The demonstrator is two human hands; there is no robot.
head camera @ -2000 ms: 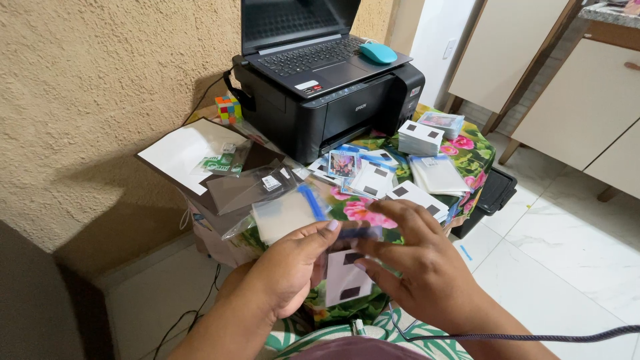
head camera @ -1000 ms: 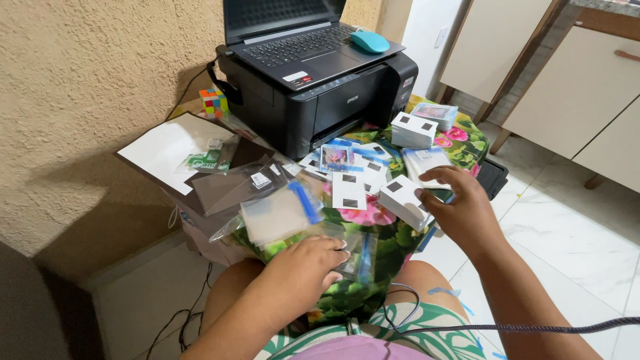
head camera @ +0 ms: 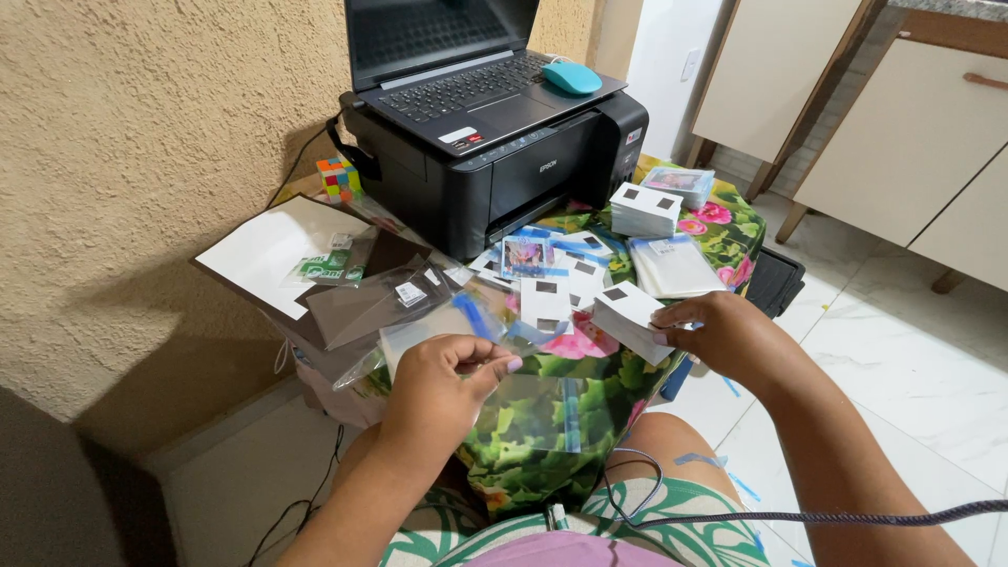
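Observation:
My left hand [head camera: 453, 382] is over the near left of the table, thumb and fingertips together; it seems to pinch the edge of a clear plastic sleeve [head camera: 531, 335], though this is hard to tell. Another clear sleeve with a blue strip [head camera: 571, 413] lies flat on the cloth just right of it. With thumb and fingers, my right hand [head camera: 709, 335] touches the right edge of a stack of white cards with dark squares [head camera: 630, 311]. Loose white cards [head camera: 545, 303] and a sleeved picture card [head camera: 528, 256] lie between the hands and the printer.
A black printer [head camera: 512, 185] carries a laptop [head camera: 465, 94] and a teal mouse [head camera: 572, 78]. Behind my right hand are a taller card stack [head camera: 646, 209], sleeved picture cards [head camera: 679, 185] and clear sleeves [head camera: 677, 268]. Plastic packets [head camera: 370, 303] and a puzzle cube [head camera: 339, 179] lie left.
Two seconds ago both hands were together over a white card at the near edge. They are now apart, the right one at the card stack. A white card now lies among the loose ones.

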